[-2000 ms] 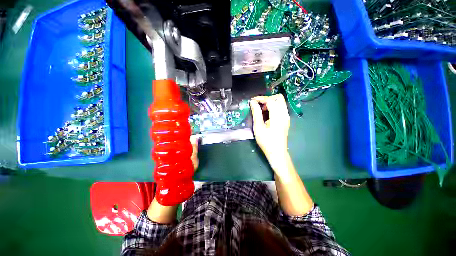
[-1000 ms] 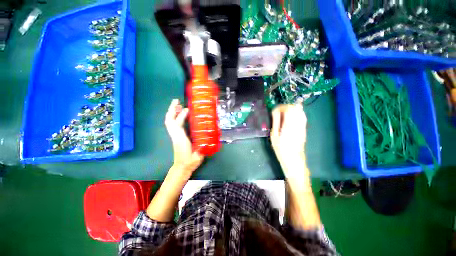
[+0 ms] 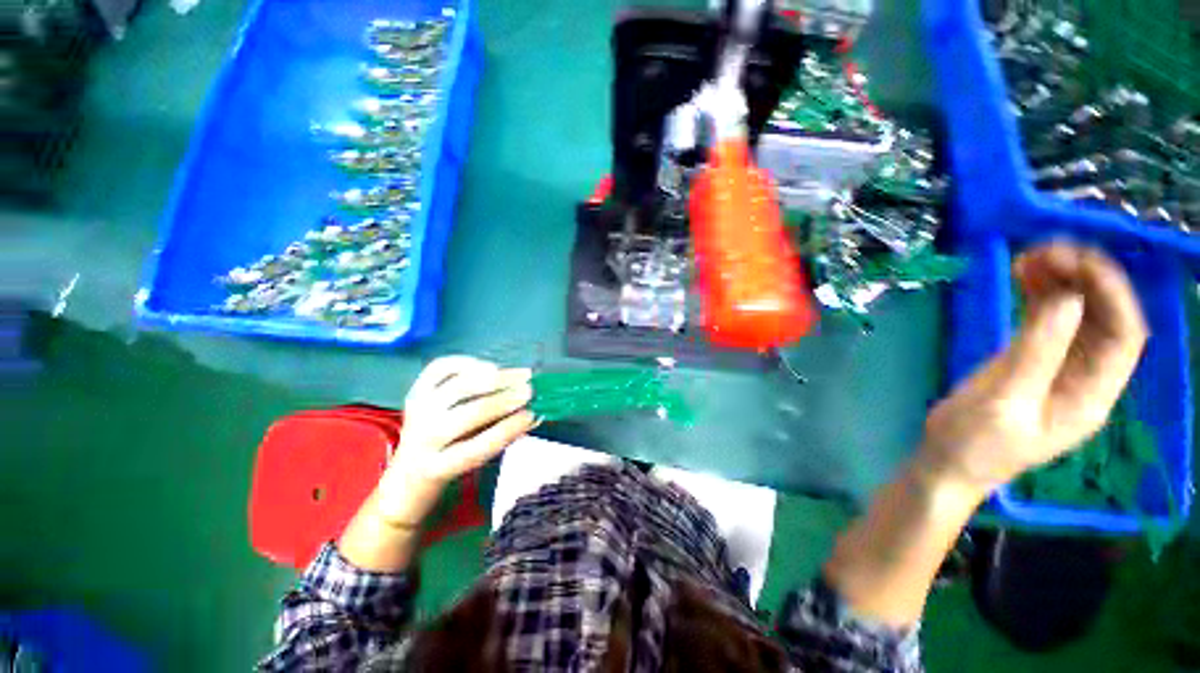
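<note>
My left hand [image 3: 463,418] is closed on one end of a green strip [image 3: 608,393], held in front of the fixture near the bench's front edge. My right hand [image 3: 1046,375] is raised over the lower right blue bin, blurred, with its fingers curled; whether it holds something cannot be told. The orange-red lever grip [image 3: 751,256] hangs over the right part of the black fixture base [image 3: 591,296]. Clear and silvery parts [image 3: 651,289] stand on the base. Whether a circuit board lies under them cannot be told.
A blue tray [image 3: 454,171] with rows of boards stands on the left. A loose board pile [image 3: 875,237] lies right of the fixture, beside a pale box [image 3: 826,161]. The lower right bin [image 3: 1103,517] and upper right bin [image 3: 1007,145] stand beyond. A red stool [image 3: 323,487] is below.
The view has shifted, so the fixture sits further right. My left hand has left the lever's side and now holds the green strip. My right hand has moved right, over the bin.
</note>
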